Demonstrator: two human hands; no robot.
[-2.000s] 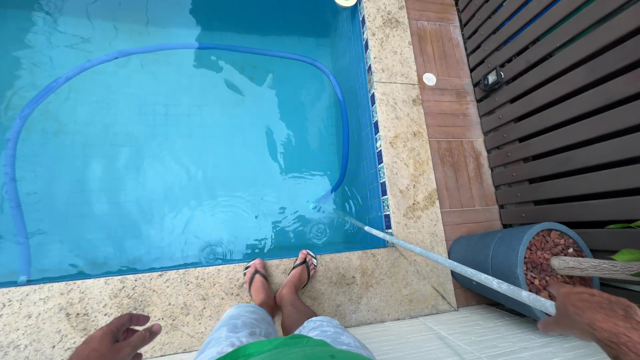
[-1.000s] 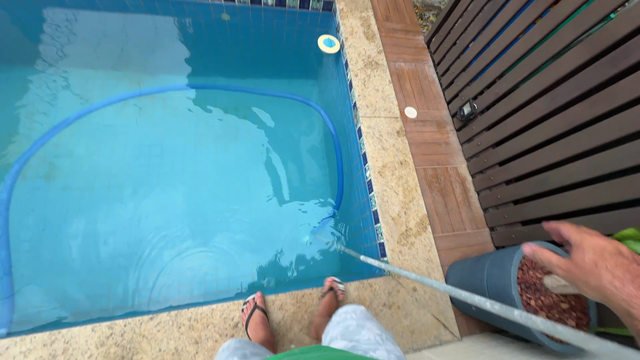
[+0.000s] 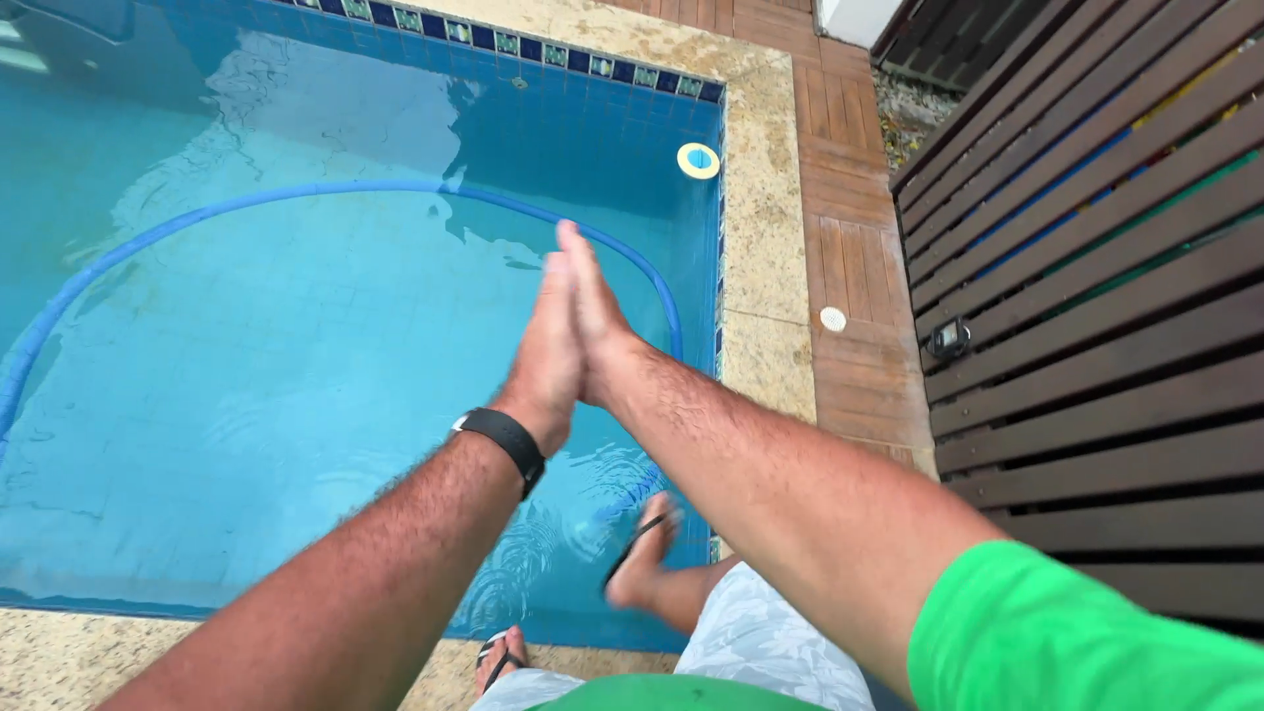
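Observation:
My left hand [image 3: 548, 346] and my right hand [image 3: 599, 321] are pressed palm to palm in front of me, fingers extended, with nothing seen between them. A black wristband [image 3: 504, 449] is on my left wrist. Beyond the hands, a blue pool hose [image 3: 336, 188] curves across the water and bends down at the right, where my right forearm partly covers it. Ripples and a blurred blue part show in the water near my raised foot. The pole seen earlier is not visible now.
Stone coping [image 3: 765, 237] borders the pool. A round white-and-blue float [image 3: 698, 161] lies in the pool's corner. Wood-look tiles [image 3: 851, 267] with a round white cover [image 3: 832, 319] run beside a dark slatted fence [image 3: 1096, 326]. One sandalled foot [image 3: 647, 553] appears over the water's edge.
My right hand held the pole two seconds ago, then was off it with fingers spread. Both hands have come together in front of me. One foot has lifted, and the view has shifted.

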